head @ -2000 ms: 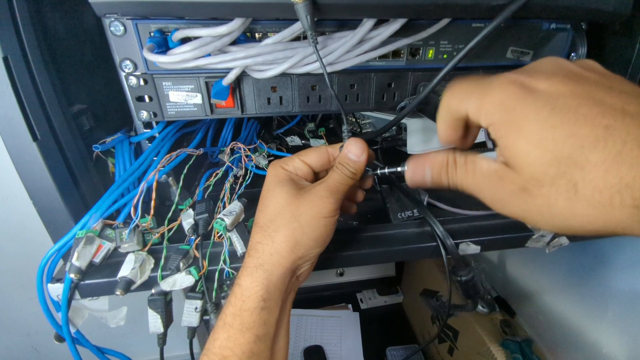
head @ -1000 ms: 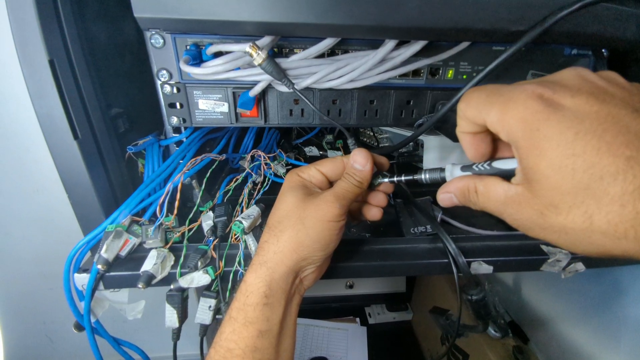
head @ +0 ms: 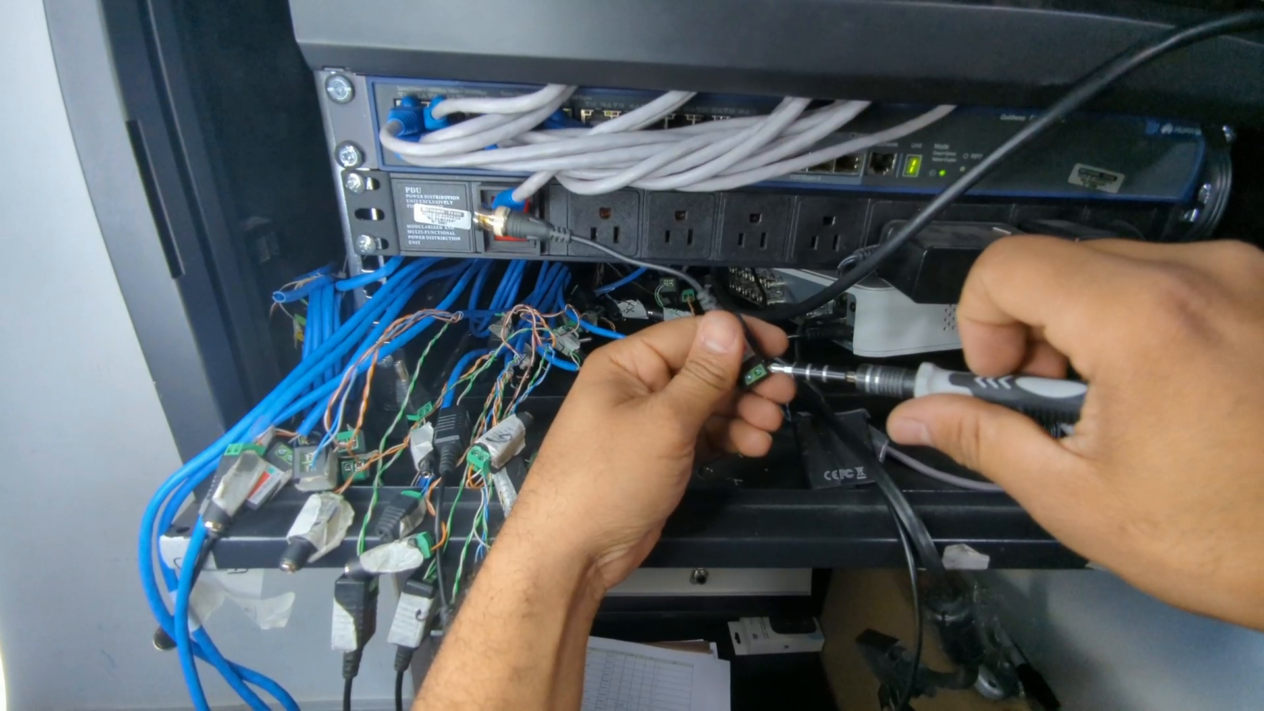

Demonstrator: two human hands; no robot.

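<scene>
Between its thumb and fingers, my left hand (head: 671,405) holds a small video balun with a green screw terminal (head: 756,374), whose thin black lead runs up and left to a BNC connector (head: 504,225) hanging before the power strip. My right hand (head: 1116,395) grips a grey and black precision screwdriver (head: 948,383) lying nearly level, its tip at the green terminal. Whether the tip sits in a screw slot cannot be told. Left of my hands hang several taped baluns (head: 321,525) on coloured twisted wires.
A network switch (head: 1037,158) with grey patch cables (head: 632,163) sits above a power distribution unit (head: 662,222). Blue network cables (head: 326,375) spill over the black shelf (head: 790,518) at left. A thick black cable (head: 997,148) crosses at right. Papers (head: 652,676) lie below.
The BNC connector has swung down; one second ago it was in front of the grey cables. The green terminal now shows between my left fingers. My right hand keeps hold of the screwdriver.
</scene>
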